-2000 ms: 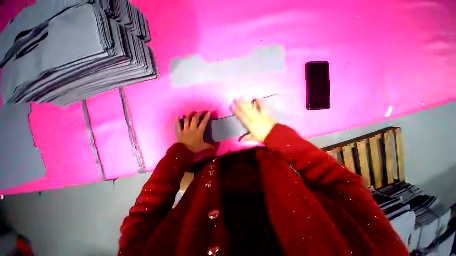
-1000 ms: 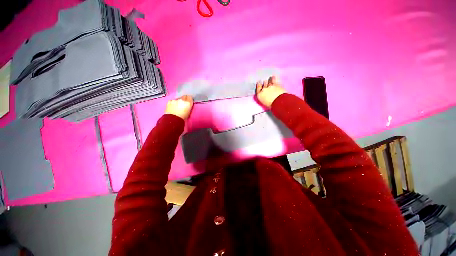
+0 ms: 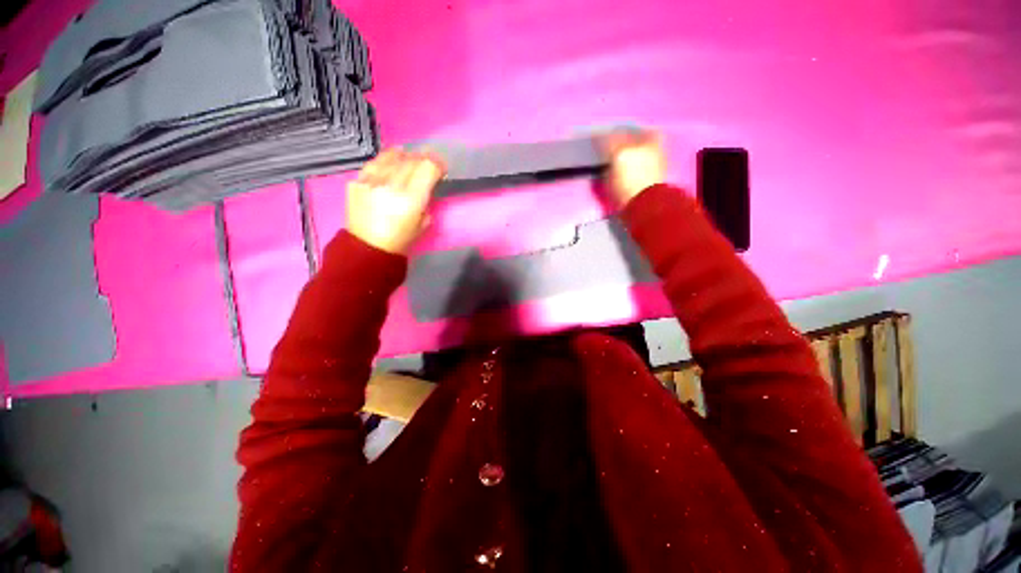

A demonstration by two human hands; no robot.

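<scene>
My left hand and my right hand grip the two ends of a flat grey cut piece. It looks lifted a little off the pink cover, and my hands are blurred. A second grey cut piece lies flat nearer my body, its notch facing the held piece, with a dark shadow on its left part. A tall stack of grey cut pieces stands at the upper left, with a slot-like gap on top.
Two narrow dark tie strips lie on the pink table cover below the stack. A large grey sheet lies at far left, near a pale board. A black phone lies at right. A wooden pallet is beyond the near edge.
At first my hands were on the near piece. They then moved out to the farther piece's ends, and now that piece appears raised between them. The view has shifted, and the scissors have left it.
</scene>
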